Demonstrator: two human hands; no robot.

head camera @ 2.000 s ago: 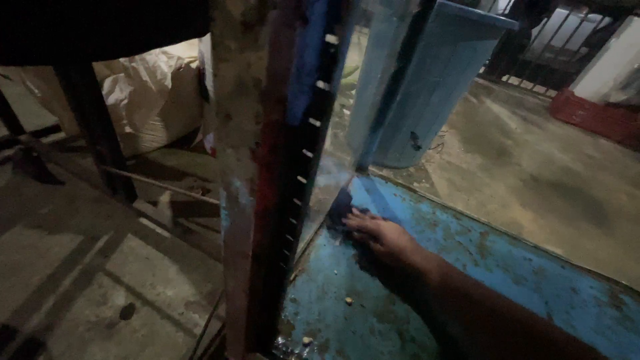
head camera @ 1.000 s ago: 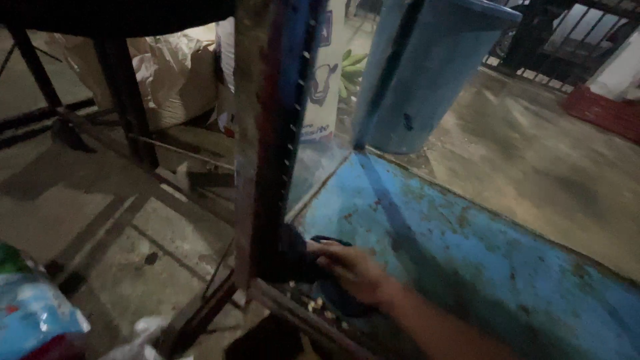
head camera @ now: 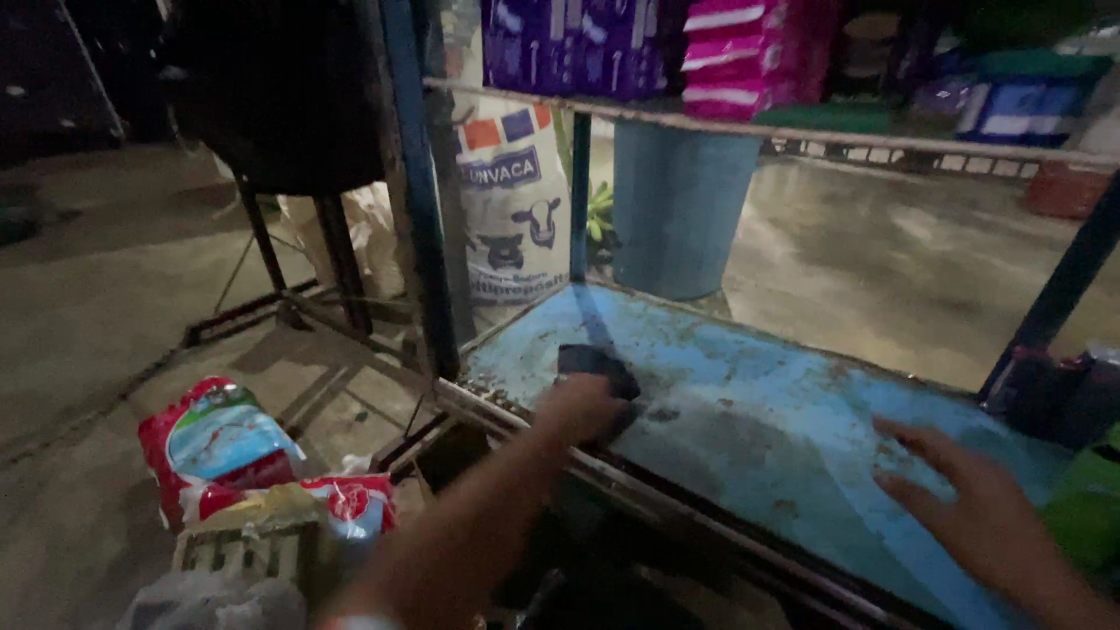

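My left hand grips a dark cloth, pressed on the left part of a worn blue metal shelf with scuffed, stained paint. Bits of debris lie along the shelf's left edge, beside the corner post. Over the right part of the same shelf, my right hand is held with its fingers apart and nothing in it. The fingers of the left hand are blurred and partly hidden by the wrist.
Purple packs and pink packs stand on the upper shelf. Behind are a blue bin and a printed feed sack. Plastic bags of goods lie on the floor at left. Metal posts frame the shelf; dark items sit at its right end.
The view has swung and widened considerably. My right hand has come into view. In the earlier frames one hand was at the shelf's corner by the post with dark cloth.
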